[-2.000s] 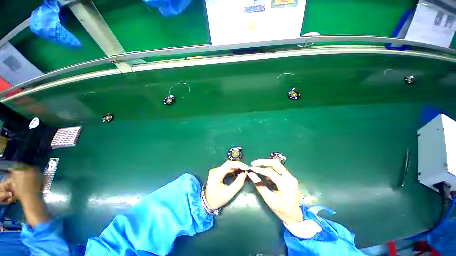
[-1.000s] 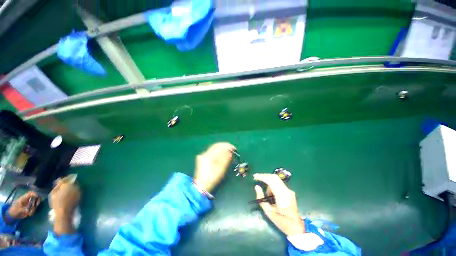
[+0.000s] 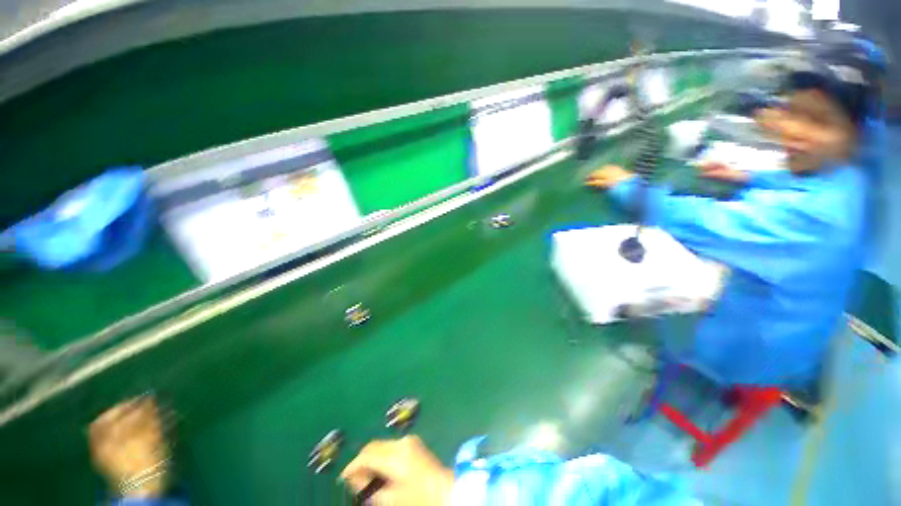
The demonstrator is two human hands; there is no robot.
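Two round modules lie on the green bench, one [image 3: 324, 451] left of my right hand and one [image 3: 402, 413] just beyond its fingers. They are dark with yellowish centres and blurred. My right hand [image 3: 400, 472] is at the bottom edge, fingers curled on a dark tool, likely tweezers [image 3: 370, 487], mostly hidden and cut off by the frame. My left hand [image 3: 131, 443] is at the lower left, blurred, over the belt side; whether it holds anything is not clear.
Two more modules, one nearer [image 3: 357, 315] and one farther [image 3: 502, 220], sit on the belt. A white box [image 3: 632, 272] with a black gooseneck stands at right. A person in blue [image 3: 780, 247] sits beyond it, near red stool legs [image 3: 726, 420]. Blue cloth [image 3: 84, 222] hangs on the rail.
The view has swung right, showing the neighbour and white box. My left hand has moved away from the two bench modules, leftwards. My right hand stays near them with the dark tool.
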